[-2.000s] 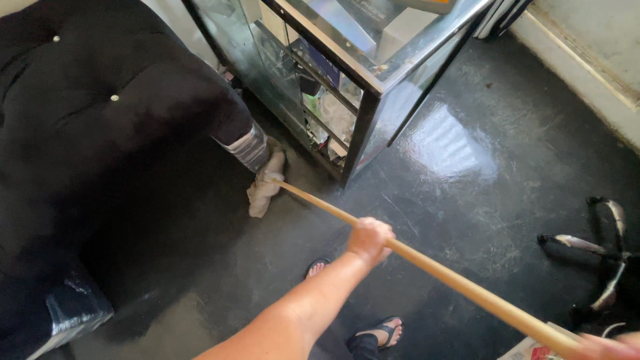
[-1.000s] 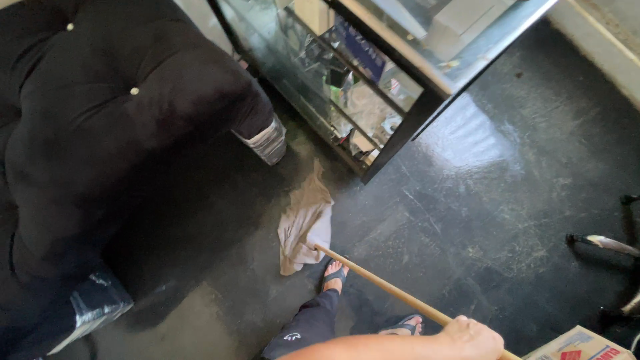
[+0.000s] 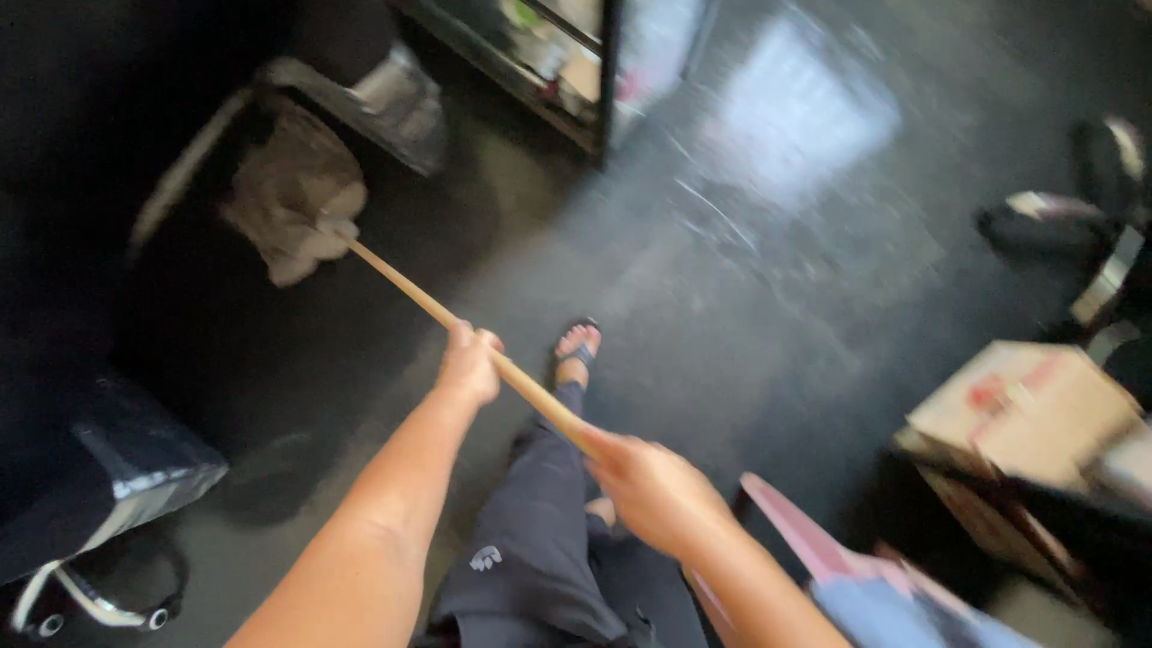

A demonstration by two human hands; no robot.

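Observation:
Both my hands grip a long wooden pole (image 3: pixel 414 292) that slants from lower right to upper left. My left hand (image 3: pixel 471 362) is closed around its middle part. My right hand (image 3: pixel 643 477) holds it nearer to my body. At the pole's far end a beige mop cloth (image 3: pixel 292 184) lies spread on the dark floor, beside a plastic-wrapped furniture leg (image 3: pixel 400 103). A pale curved strip lies along the cloth's far side; blur hides what it is.
A glass display cabinet (image 3: pixel 576 117) stands at the top. A cardboard box (image 3: pixel 1021 405) and a chair base (image 3: pixel 1107 270) are at the right. A pink plastic object (image 3: pixel 796 526) is at lower right, another chair base (image 3: pixel 99 598) at lower left. My sandalled foot (image 3: pixel 578 346) is on the floor.
The mop cloth has moved left, from the floor near my foot to beside the wrapped furniture leg. My right hand, out of sight one second ago, shows on the pole. The view has shifted.

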